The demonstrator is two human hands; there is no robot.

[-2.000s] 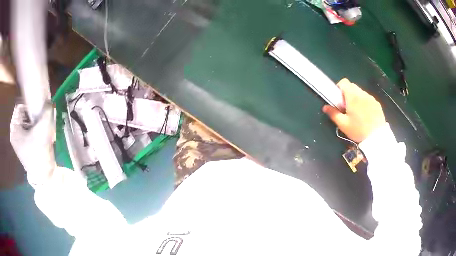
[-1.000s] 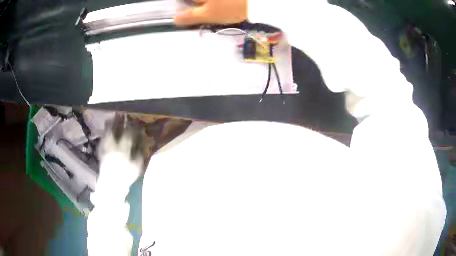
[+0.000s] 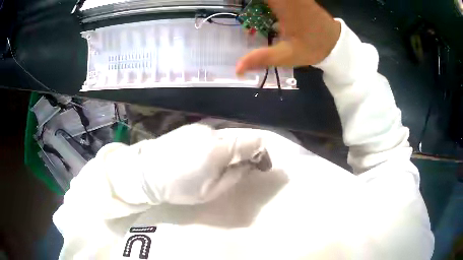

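A white housing (image 3: 167, 56) lies open side up on the bench, with ribs and slots inside. A slim metal-and-white bar (image 3: 152, 7) lies along its far edge. A green circuit board (image 3: 257, 20) with solder dots, a red spot and a white wire is over the housing's far right part; two black leads hang across the near edge. My bare right hand (image 3: 299, 38) is beside the board, thumb spread, fingertips cut off at the top. My gloved left hand (image 3: 254, 152) is in front of my chest, mostly in shadow; its fingers are unclear.
A green crate (image 3: 31, 147) below the bench at left holds pale plastic parts with black cords (image 3: 66, 127). A thin wire (image 3: 23, 68) curves on the dark mat left of the housing. The bench's near edge crosses the middle of the view.
The board now shows its green side instead of its yellow one. My left hand has moved from beside the crate to my chest. My right hand has moved right, from the bar to the board.
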